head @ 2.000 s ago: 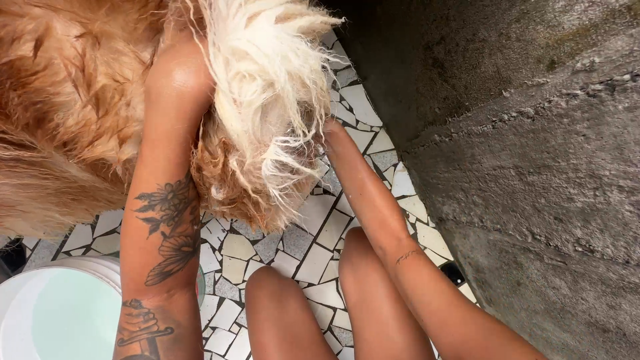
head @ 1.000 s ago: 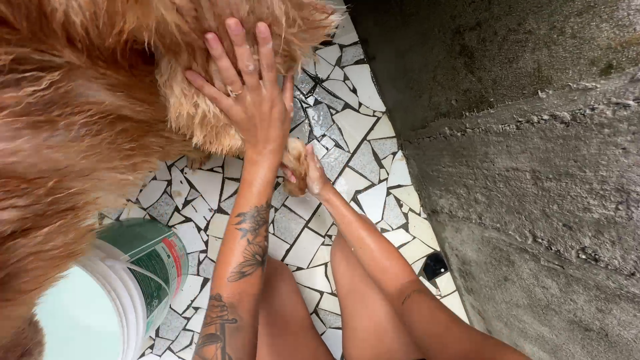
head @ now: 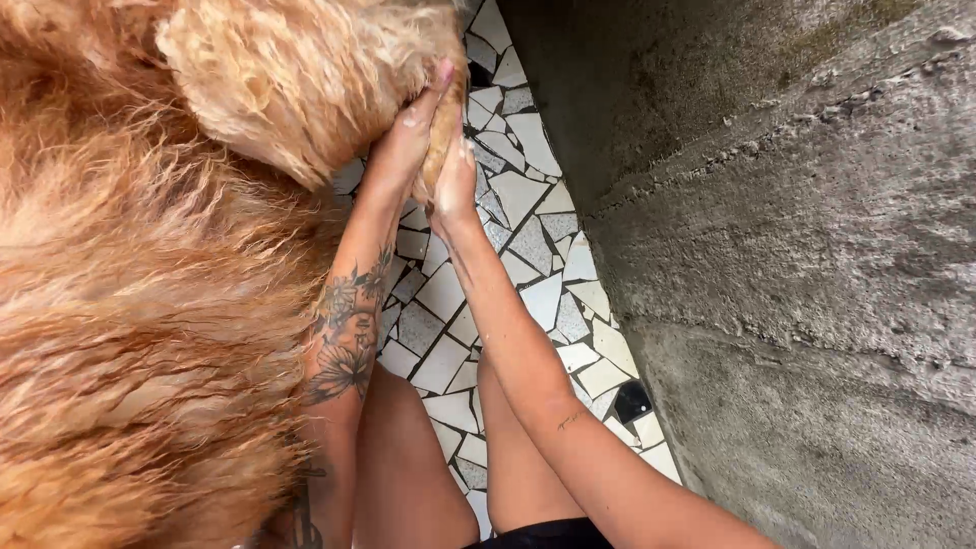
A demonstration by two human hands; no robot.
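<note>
A dog with long, wet golden fur (head: 152, 320) fills the left side of the head view. Its leg (head: 441, 141) lies between my two hands. On its left side, my left hand (head: 412, 126) presses along the leg, with the thumb or a finger near the top. My right hand (head: 456, 171) wraps the other side of the same leg, low down. White lather shows on both hands. The dog's paw and several of my fingers are hidden between the palms.
A rough grey concrete wall (head: 793, 252) rises along the right. Broken-tile mosaic flooring (head: 526, 198) runs beneath my arms and legs, with a small black piece (head: 633, 402) beside the wall's foot.
My left hand has left the fur where it lay spread and now holds the dog's leg. My right hand is farther up in the view. The bucket seen at lower left is out of sight.
</note>
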